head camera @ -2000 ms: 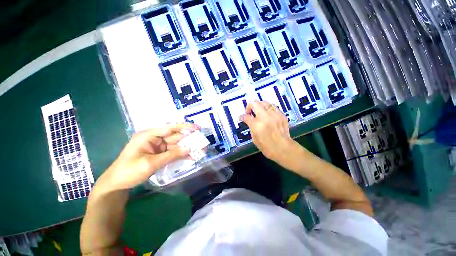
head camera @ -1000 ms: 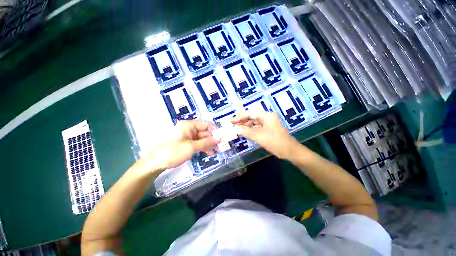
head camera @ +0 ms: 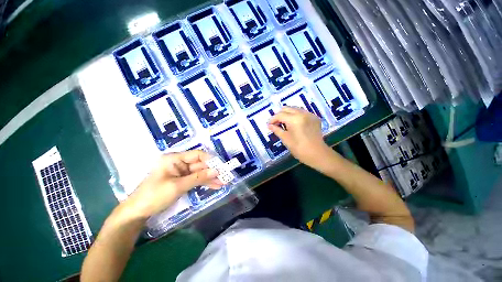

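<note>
My left hand (head camera: 175, 179) pinches a small whitish sticker sheet (head camera: 225, 170) with faint dots above the tray's near row. My right hand (head camera: 300, 132) is over a display module (head camera: 263, 122) in the near row, thumb and fingertips close together. Whether a tiny piece is between them is too small to tell. The clear tray (head camera: 102, 129) holds three slanting rows of white-blue modules with black bars. My hands hide parts of some near-row modules.
A white strip of small dark rectangles (head camera: 63, 206) lies on the green bench (head camera: 33, 132) at left. Layered grey-white trays (head camera: 407, 55) lean at upper right. More filled trays (head camera: 404, 151) stand below the bench edge at right. Clear film (head camera: 234, 206) is below my left hand.
My right hand has left the sheet in my left hand and moved right and up over a near-row module. The view has shifted, so tray and strip appear further left.
</note>
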